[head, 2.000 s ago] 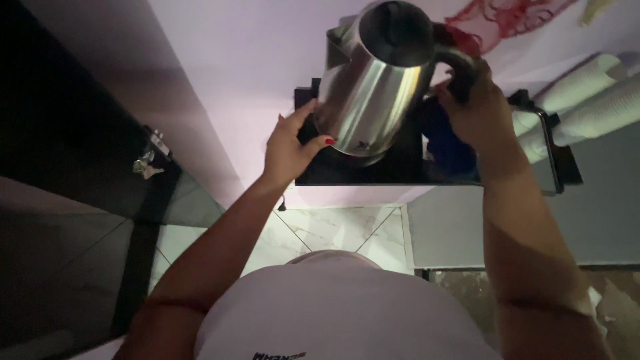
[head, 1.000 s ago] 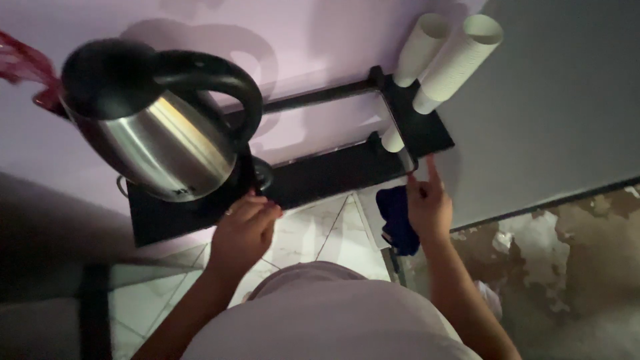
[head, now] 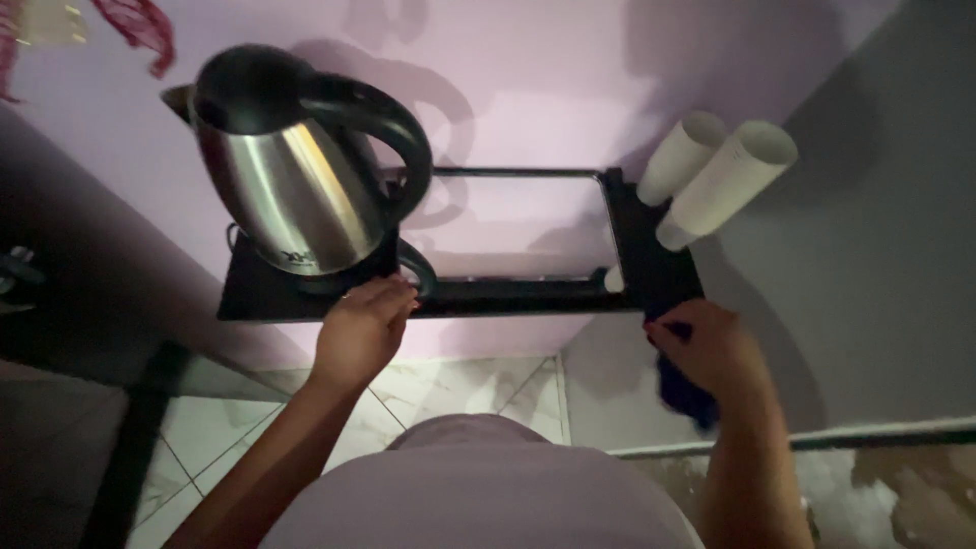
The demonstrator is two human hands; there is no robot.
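A stainless steel electric kettle (head: 305, 191) with a black lid and handle stands at the left end of a black wall shelf (head: 534, 301). My left hand (head: 366, 324), fingers bent together, touches the shelf's front edge just right of the kettle's base; whether it grips anything there is hidden. My right hand (head: 701, 343) is at the shelf's front right corner, its fingers closed on a dark blue cloth (head: 682, 393) that hangs below. Two stacks of white cups, one shorter (head: 679, 160) and one longer (head: 724, 183), stand on the shelf's right end.
Behind the shelf is a pale wall, with a grey wall (head: 862, 305) at the right. A red mesh item (head: 141, 30) hangs at the upper left. A dark glossy surface (head: 61, 305) fills the left side. Marble-look floor tiles (head: 457, 389) lie below.
Two seconds ago both my hands held the kettle, with the blue cloth by my right hand. The kettle has since been let go on the shelf's left end, and my right hand has moved to the right end.
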